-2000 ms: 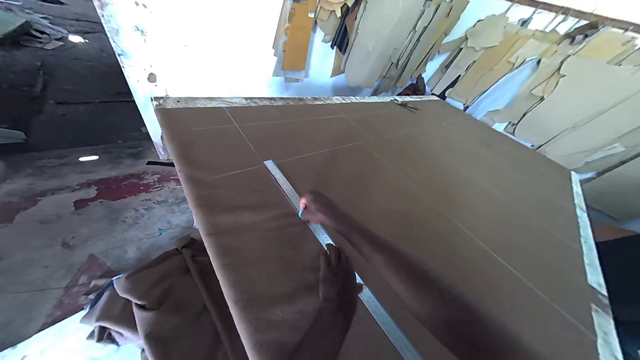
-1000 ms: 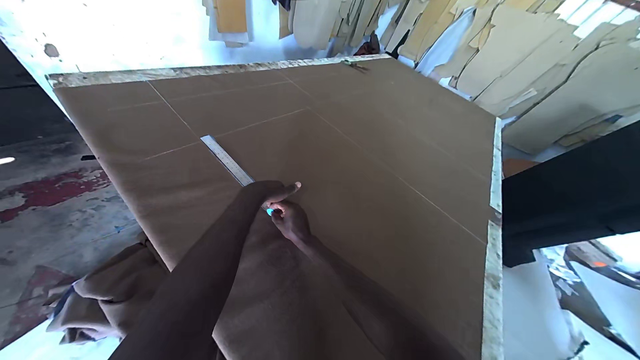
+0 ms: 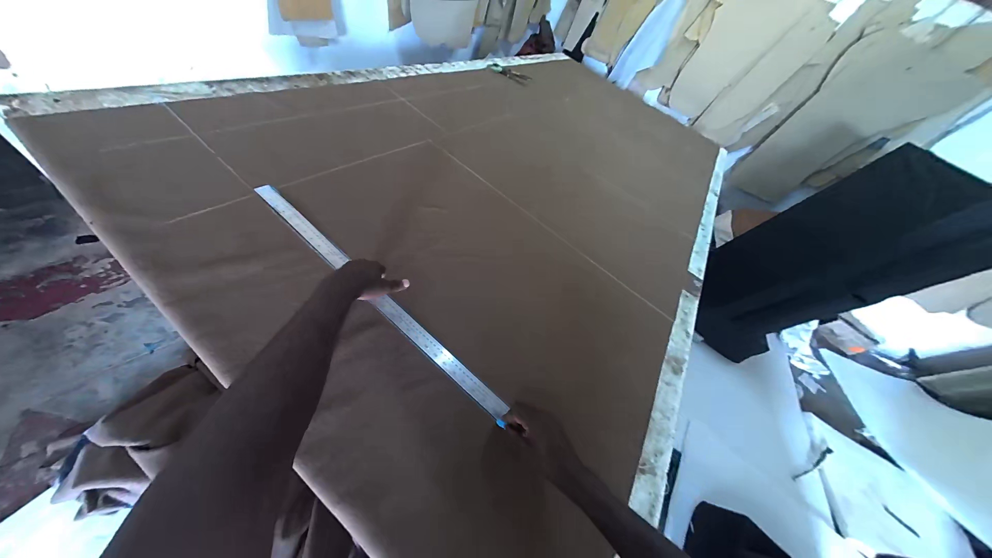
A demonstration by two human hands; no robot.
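Observation:
A long metal ruler point(image 3: 426, 341) lies diagonally on brown fabric point(image 3: 496, 232) spread over a table. Its far end touches the crossing of thin pale lines marked on the cloth. My left hand point(image 3: 376, 280) presses across the ruler's middle, one digit stretched out to the right. At the ruler's near end is my right hand point(image 3: 531, 428), fingers closed around a small marking tool with a blue part point(image 3: 501, 423); most of it is hidden in the fingers. Another pale line runs across the fabric to the right of the ruler.
Green-handled scissors or snips point(image 3: 508, 74) lie at the table's far edge. Pale pattern pieces point(image 3: 744, 70) hang beyond. Black cloth point(image 3: 845, 248) hangs at the right, past the table's mottled edge point(image 3: 666, 395). Bunched brown fabric point(image 3: 147, 434) hangs low at the left.
My right hand has moved along the ruler from beside my left hand to the near end. Two seconds ago my left hand was nearer to me than my right; now it is the farther one.

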